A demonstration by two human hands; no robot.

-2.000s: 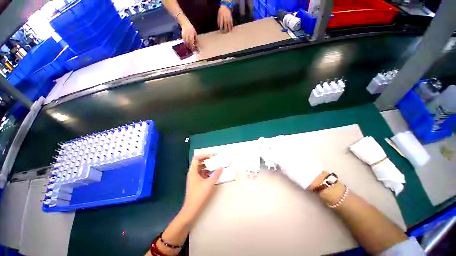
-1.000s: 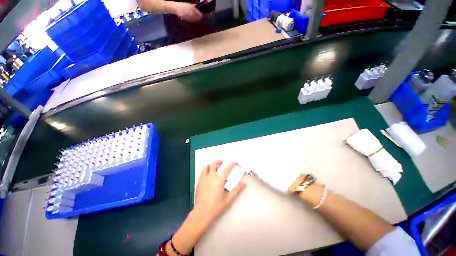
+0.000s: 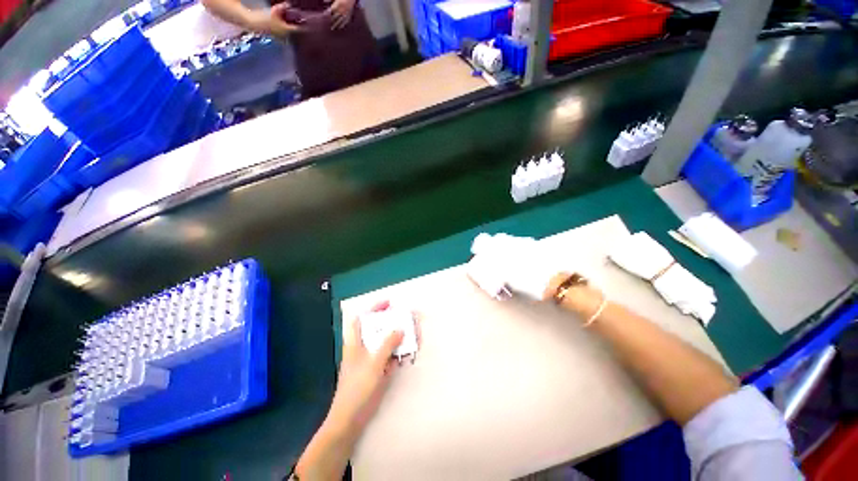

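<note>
My bare left hand (image 3: 362, 362) holds a small row of white plug units (image 3: 388, 331) over the left part of the beige sheet (image 3: 470, 395), metal pins pointing down and right. My white-gloved right hand (image 3: 517, 268) is over the sheet's back edge. Metal pins show below its fingers, so it holds white units too; glove and units blend and their number is unclear. The blue tray (image 3: 202, 404) at the left holds rows of white units (image 3: 169, 329) standing pins up, with an unfilled area at its front.
Two groups of white units (image 3: 538, 178) stand on the green conveyor (image 3: 376, 197). An off-white banded bundle (image 3: 663, 274) lies right of the sheet. A white pad (image 3: 718, 241), a blue bin (image 3: 729, 183) with bottles and a grey post (image 3: 710, 85) are further right. A person (image 3: 329, 42) stands opposite.
The view has shifted, moving the scene left. My hands have moved apart; the left has turned its units pins down, and the right has gone towards the sheet's back edge. The person opposite has drawn back.
</note>
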